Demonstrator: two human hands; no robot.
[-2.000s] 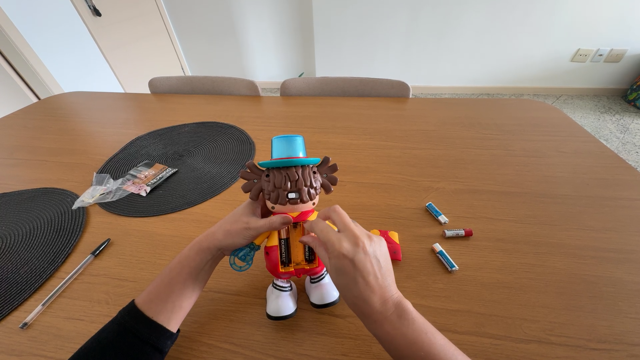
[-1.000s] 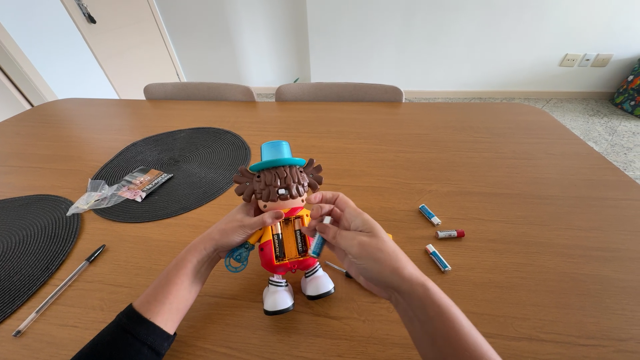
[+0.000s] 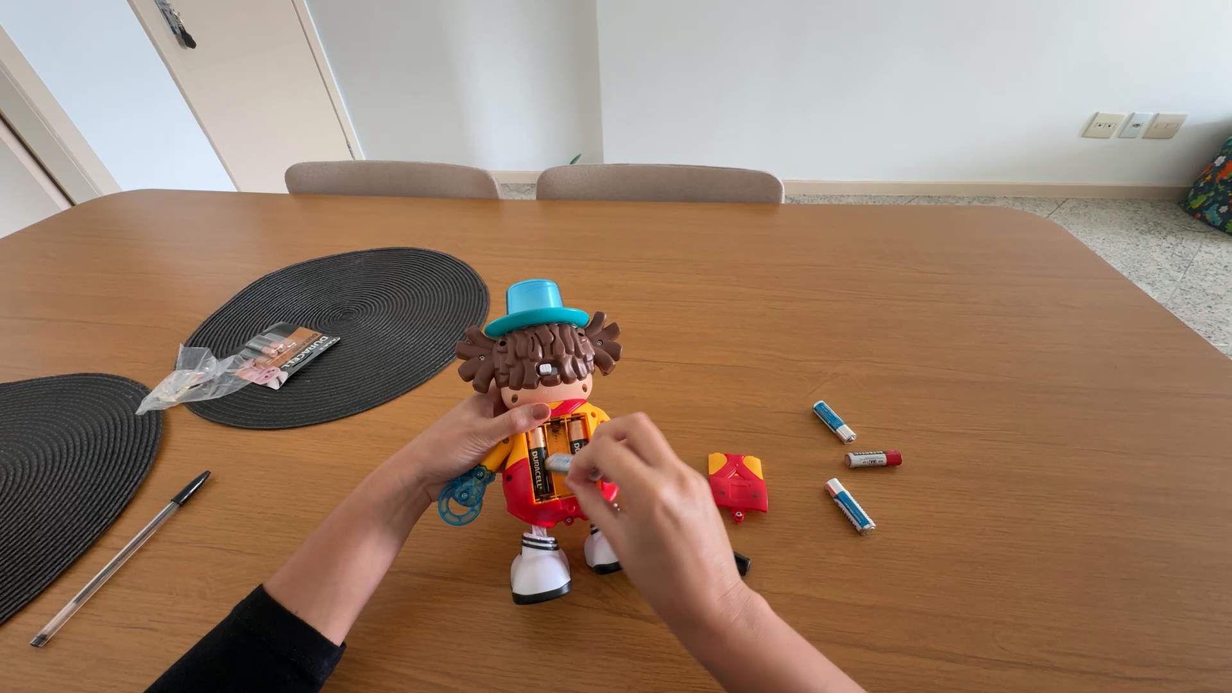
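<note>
A toy doll (image 3: 544, 356) with a blue top hat and brown moulded hair stands with its back towards me. Its battery compartment (image 3: 556, 486) is uncovered, and Duracell batteries (image 3: 539, 464) lie at its left and right sides. My left hand (image 3: 467, 443) grips the doll around its left side, thumb at the compartment's top. Between the fingertips of my right hand (image 3: 645, 500) is a battery (image 3: 559, 463), its end over the middle of the compartment. My fingers hide the rest of that battery. The red and yellow battery cover (image 3: 739, 483) lies to the right of the doll.
Loose batteries lie at the right: one blue and white (image 3: 834, 422), one red and white (image 3: 873, 459), another blue and white (image 3: 850, 506). A dark object (image 3: 741, 563) shows beside my right hand. Left are woven placemats (image 3: 385, 289), opened battery packaging (image 3: 279, 356) and a pen (image 3: 120, 558).
Two seconds ago my right fingers were at the compartment; one second ago they held a blue and white battery beside the doll. Now my right hand has brought a battery over the compartment.
</note>
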